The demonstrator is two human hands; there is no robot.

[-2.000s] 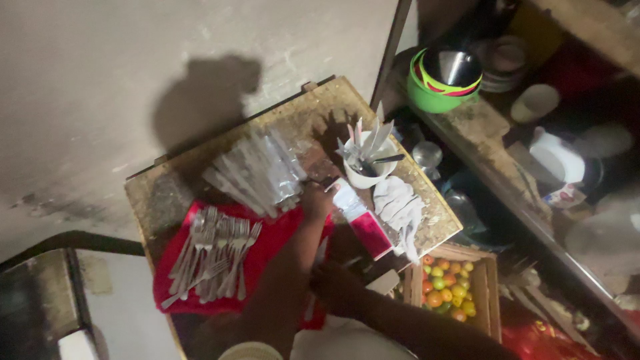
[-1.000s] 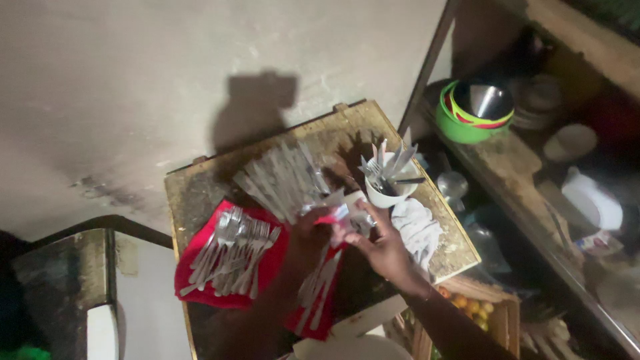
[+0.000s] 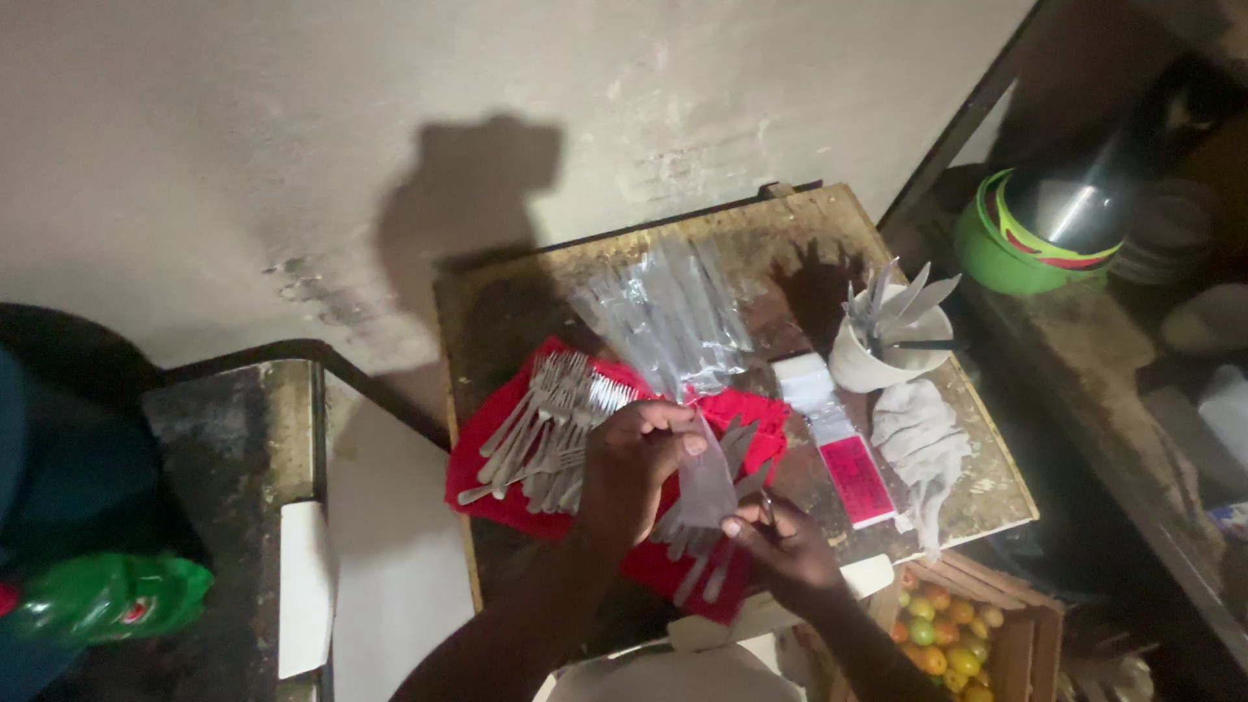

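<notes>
My left hand (image 3: 639, 463) pinches the top of a clear plastic sleeve (image 3: 706, 480) over the middle of the wooden table. At the sleeve's lower end is my right hand (image 3: 785, 546), its fingers closed on something small and metallic that I cannot make out. Metal forks (image 3: 561, 429) lie piled on a red cloth (image 3: 536, 517) at the left, and table knives (image 3: 717, 575) lie on red cloth beneath my hands. Behind them are cutlery pieces in clear sleeves (image 3: 668, 312). To the right lie a pack of plastic sleeves with a pink label (image 3: 856, 478) and a crumpled white cloth (image 3: 916, 439).
A white cup (image 3: 868, 363) with knives stands near the table's right edge. Nested bowls (image 3: 1014, 253) sit on a shelf at the right. Below the table is a wooden crate (image 3: 1041, 634) of tomatoes (image 3: 951, 634). A green bottle (image 3: 122, 595) lies at the far left.
The plastic sleeve is now spread between my hands. Two seconds ago my left hand was over the labelled pack; now both hands are left of it, above the knives.
</notes>
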